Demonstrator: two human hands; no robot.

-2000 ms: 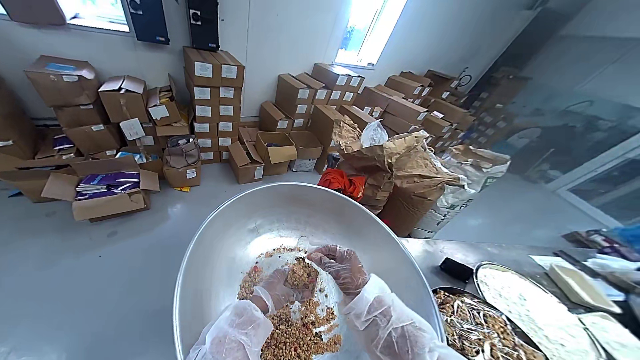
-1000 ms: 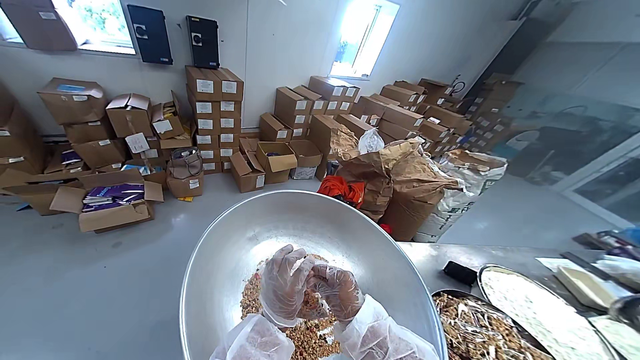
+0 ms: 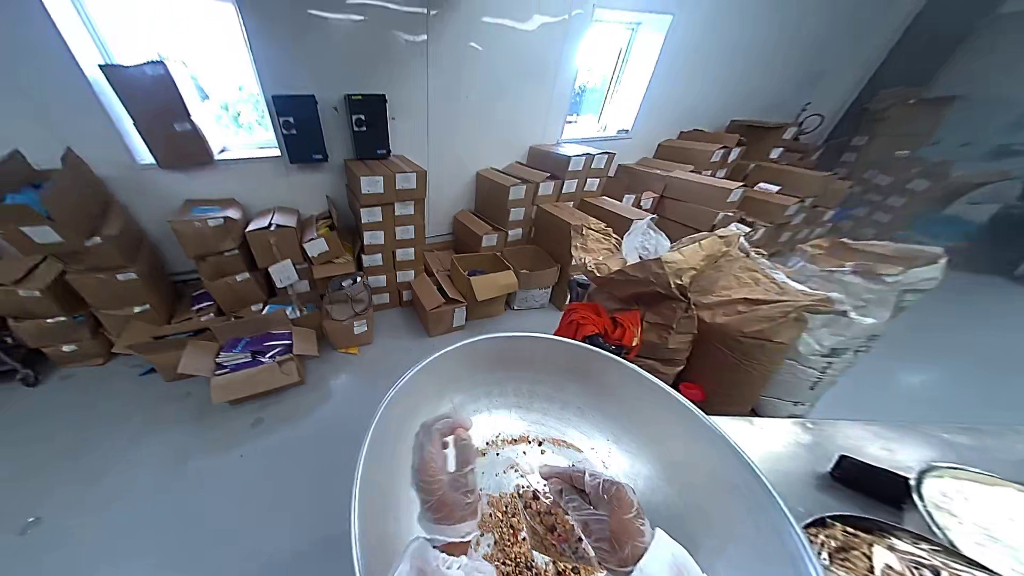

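Observation:
A large round metal bowl [image 3: 640, 416] fills the lower middle of the view, with a crumbly brown, nut-like mixture [image 3: 504, 524] at its bottom. My left hand [image 3: 446, 476], in a clear plastic glove, is raised over the left part of the bowl, fingers curled apart and nothing seen between them. At the right of the mixture is my right hand [image 3: 604, 512], gloved too, its fingers bent beside what looks like a clear plastic bag [image 3: 552, 520] with some mixture in or behind it. Whether the fingers grip it cannot be told. White sleeves cover both forearms.
Right of the bowl, a metal table [image 3: 776, 436] bears a black object [image 3: 870, 482], a tray of brown shredded pieces [image 3: 864, 548] and a round tray with a white surface [image 3: 972, 512]. Beyond the bowl stand large paper sacks [image 3: 744, 344], a red cloth [image 3: 596, 324] and stacked cardboard boxes [image 3: 392, 232].
My hands were close together over the mixture one second ago; now they are apart, left hand to the left and right hand to the right. The view has tilted up.

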